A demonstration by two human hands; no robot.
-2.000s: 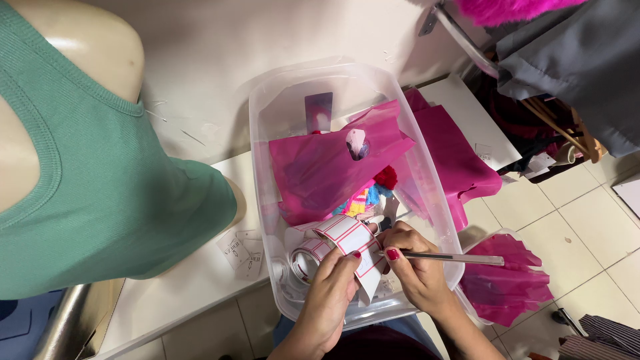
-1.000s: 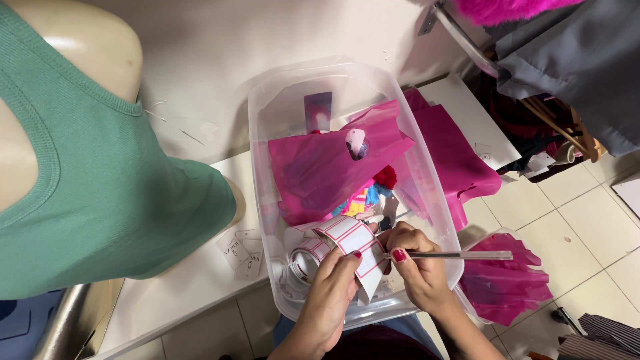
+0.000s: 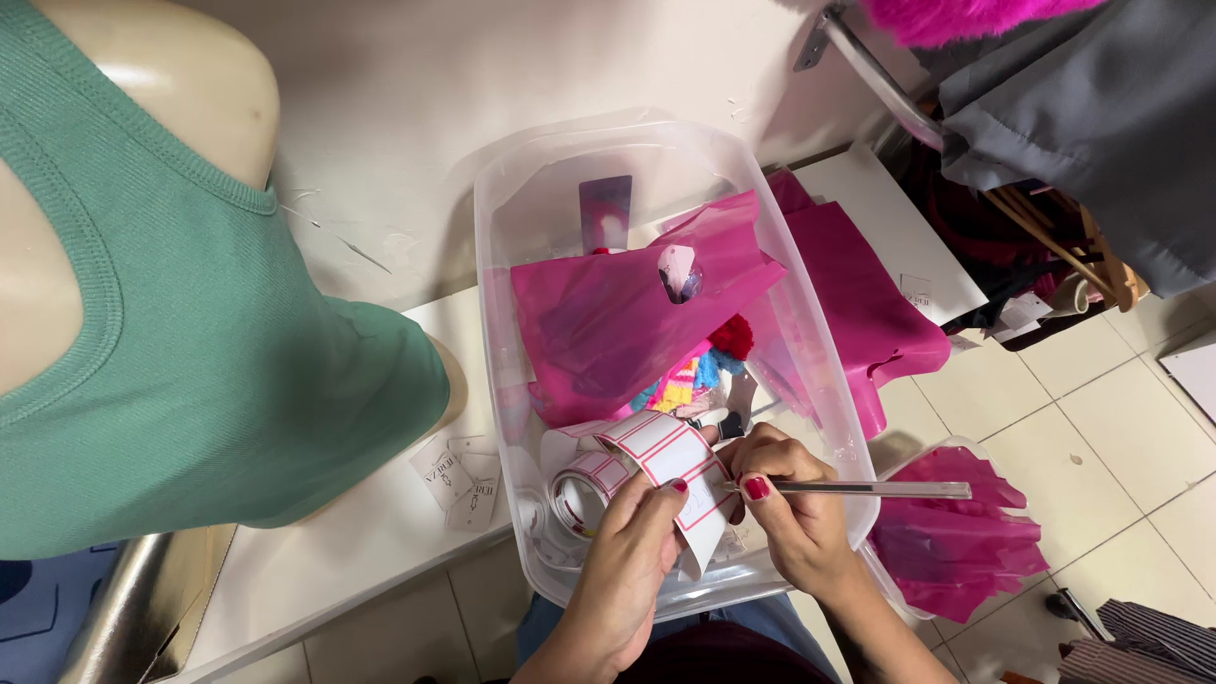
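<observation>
My left hand (image 3: pixel 632 556) grips a strip of white labels with red borders (image 3: pixel 670 446) that comes off a label roll (image 3: pixel 581 499). My right hand (image 3: pixel 793 518) pinches a clear-barrelled pen (image 3: pixel 874 488), its tip at a label that bears handwriting. Both hands are over the near end of a translucent plastic bin (image 3: pixel 826 370). Inside the bin lie a magenta plastic bag (image 3: pixel 608 332), colourful knitted or yarn items (image 3: pixel 689 380) and a dark printed card (image 3: pixel 605 211).
A mannequin in a green ribbed tank top (image 3: pixel 209 361) stands at left on a white shelf (image 3: pixel 313 570), near paper tags (image 3: pixel 461 483). Magenta plastic (image 3: pixel 855 294) drapes beyond the bin's right side, and more fills a container (image 3: pixel 959 532) below. Grey garments (image 3: pixel 1092 123) hang at upper right.
The pen and right hand have shifted very slightly at the label; the left hand keeps its hold on the strip.
</observation>
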